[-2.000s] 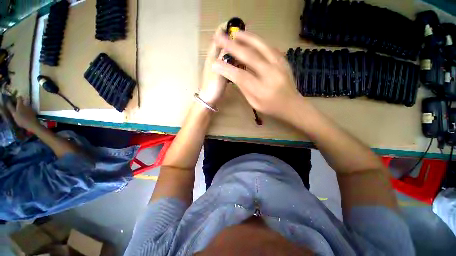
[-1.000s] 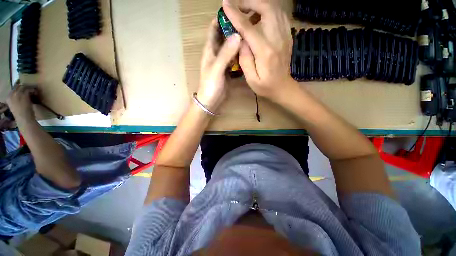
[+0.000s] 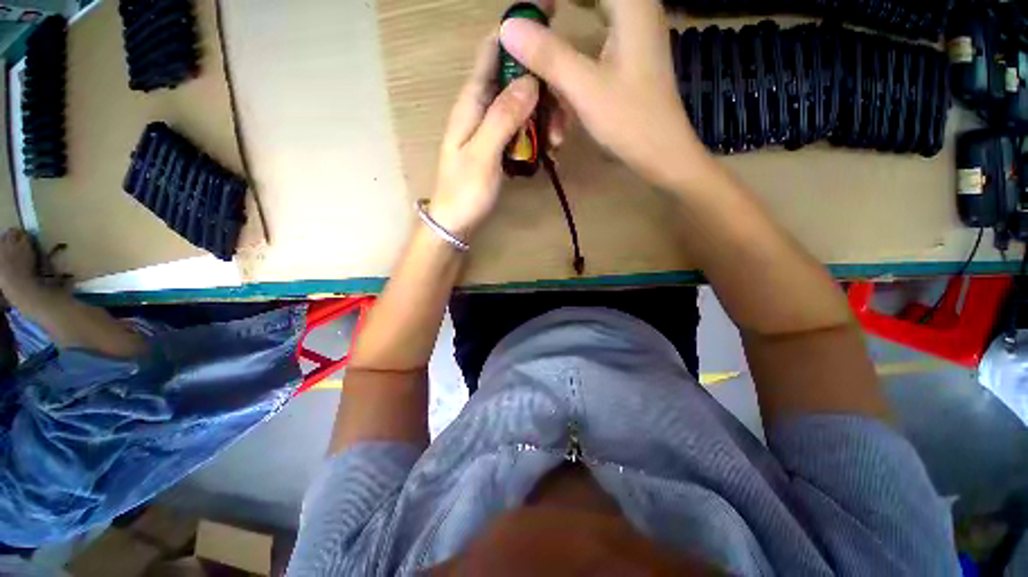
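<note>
An open black housing half lies in my hands near the top middle, with a green circuit board at its far end and a yellow part at its near end. My left hand is closed around its left side, thumb on top. My right hand has its thumb on the board end; its fingers are partly cut off by the top edge. A thin black cable lead hangs from the unit toward the bench edge, with a small connector plug at its end.
Rows of black housing covers stand at right, beside black wired units with pale labels. More cover rows stand at left on a cardboard sheet. A co-worker's arm is at the left edge. Red stools are below the bench.
The unit has been turned in my hands, so green board and yellow part now show. My right thumb has come onto the board end. The co-worker's hand has moved left.
</note>
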